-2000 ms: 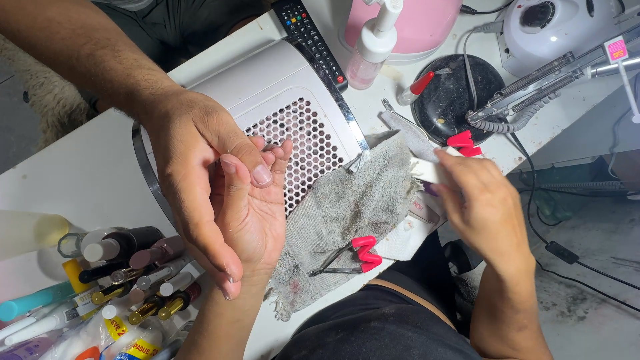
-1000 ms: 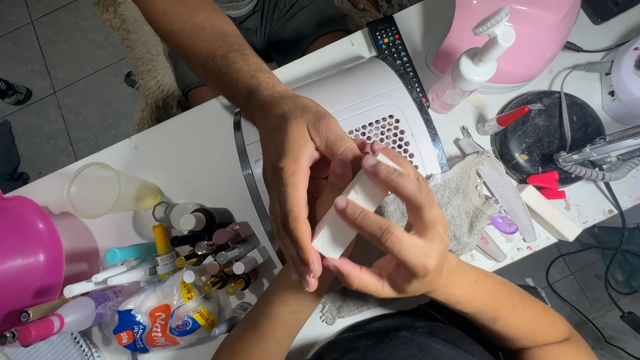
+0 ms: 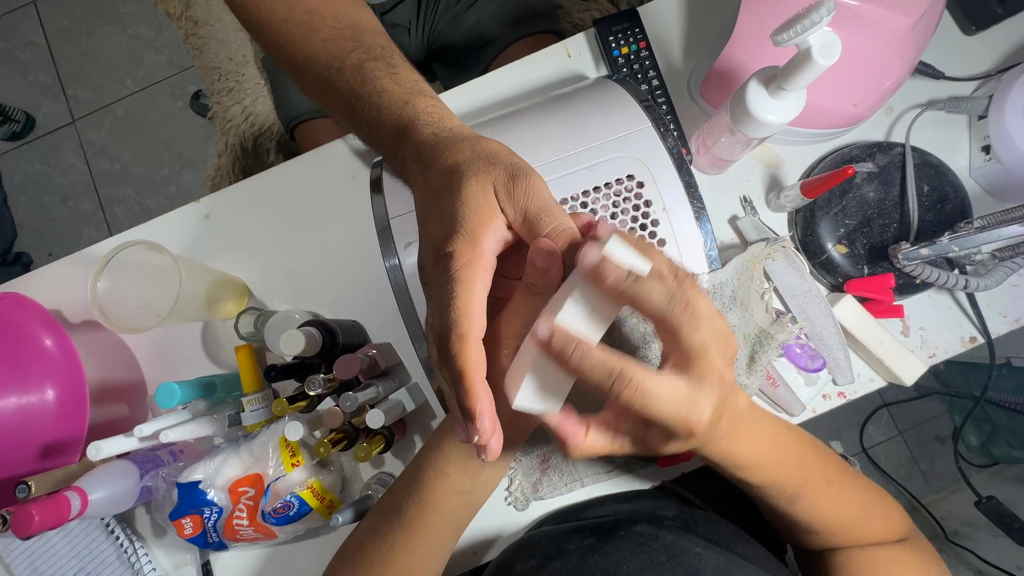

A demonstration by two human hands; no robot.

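My right hand (image 3: 656,352) grips a white nail buffer block (image 3: 572,328) between thumb and fingers, slanted against the other person's fingers. My left hand (image 3: 520,320) is under the other person's hand (image 3: 472,216) and holds it; much of my left hand is hidden behind it. Both hands are over a white nail dust collector (image 3: 544,144) with a honeycomb grille. Beneath them lies a grey towel (image 3: 552,472). A grey nail file (image 3: 808,312) and a second white block (image 3: 876,340) rest to the right.
Polish bottles (image 3: 368,396), a cotton bag (image 3: 248,496), a plastic cup (image 3: 136,284) and a magenta container (image 3: 36,384) stand at left. Beyond are a remote control (image 3: 640,72), a pump bottle (image 3: 752,104) and a pink lamp (image 3: 840,56). A black round base (image 3: 880,216) with cables sits at right.
My right hand, over the items at right two seconds ago, has come to the other person's hand with the white block in it. The view has shifted left.
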